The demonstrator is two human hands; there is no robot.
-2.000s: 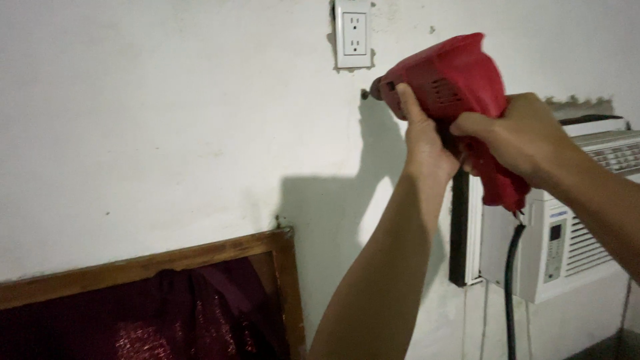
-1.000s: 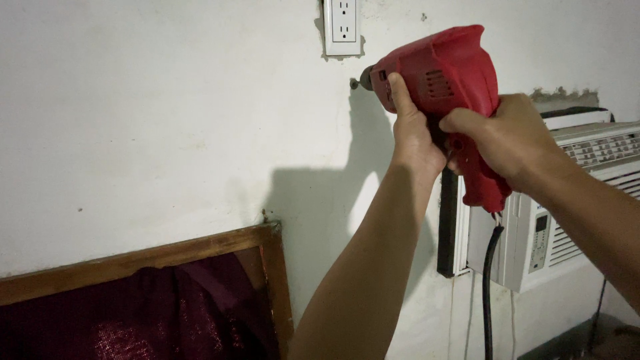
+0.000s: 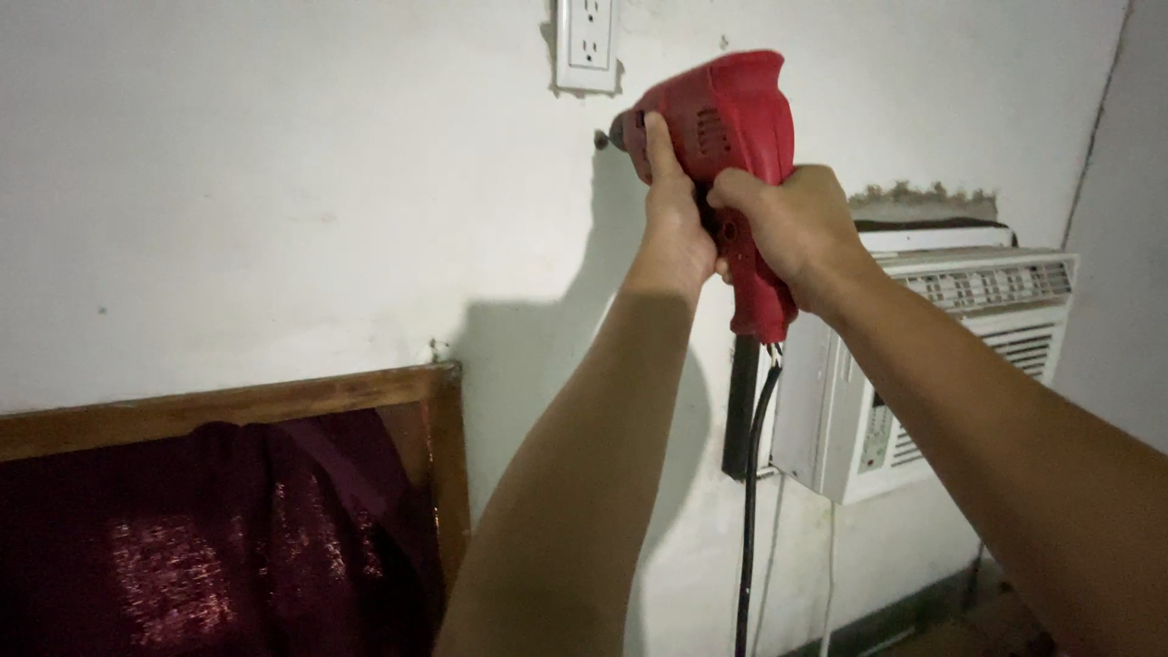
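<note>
A red corded power drill (image 3: 748, 119) is held up at the white wall (image 3: 274, 210), its nose pointing left. My right hand (image 3: 798, 224) is wrapped around its handle. Under the front of the body, my left hand (image 3: 675, 205) supports the drill, thumb laid along its side. The drill's chuck (image 3: 618, 133) is close beside a small dark hole (image 3: 600, 139) in the wall; whether a bit sits in the hole cannot be told. From the handle's base hangs a black power cord (image 3: 753, 465), with lighter wires showing at its top.
A white wall outlet (image 3: 587, 46) is just above the hole. To the right, a white window-type air conditioner (image 3: 839, 401) juts from the wall, partly behind my right forearm. A wooden frame (image 3: 228, 406) with dark red cloth (image 3: 210, 529) fills the lower left.
</note>
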